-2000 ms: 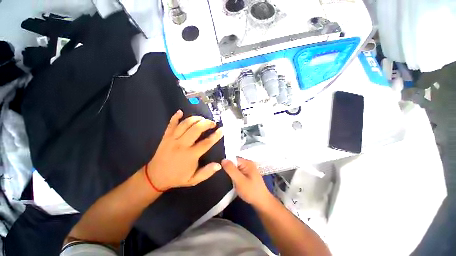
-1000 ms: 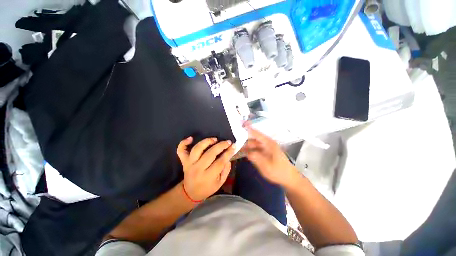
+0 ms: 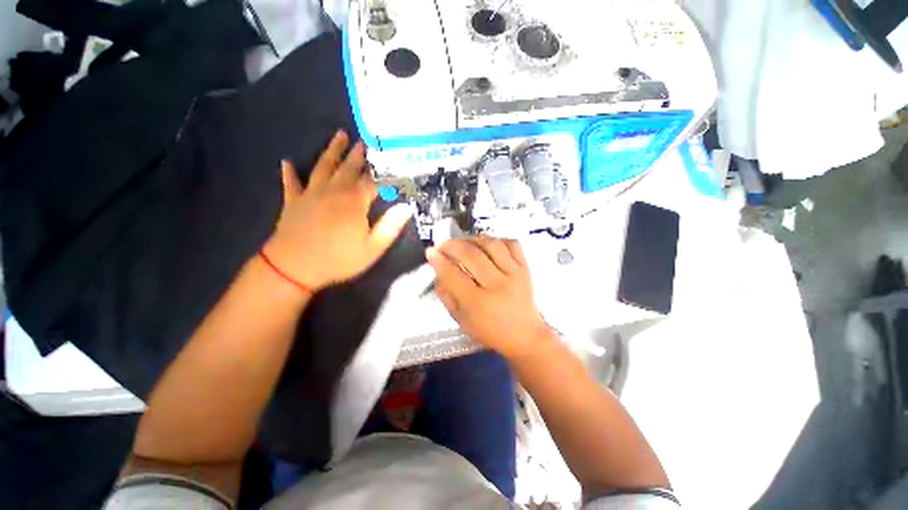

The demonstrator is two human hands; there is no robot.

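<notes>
The black panel [image 3: 229,169] lies left of the needle area and hangs over the table's front edge. A white panel [image 3: 370,369] shows as a border along its right side, running down to my lap. My left hand [image 3: 324,224] lies flat on the black panel with its fingers spread, left of the needle area. My right hand [image 3: 486,289] pinches the white edge just in front of the presser foot [image 3: 428,224]; the fingertips partly hide the edge. The overlock machine [image 3: 538,95] is white with blue trim.
A smartphone [image 3: 649,257] lies on the table right of the machine. A large white panel pile [image 3: 737,369] is at the right. The ruler-marked table edge [image 3: 438,346] runs below my right hand. Black pieces [image 3: 129,50] lie at the back left. White fabric [image 3: 787,100] is at the upper right.
My left hand has moved up and left onto the black panel with its fingers spread. My right hand has moved up to the edge near the presser foot. The white border now bends towards my lap.
</notes>
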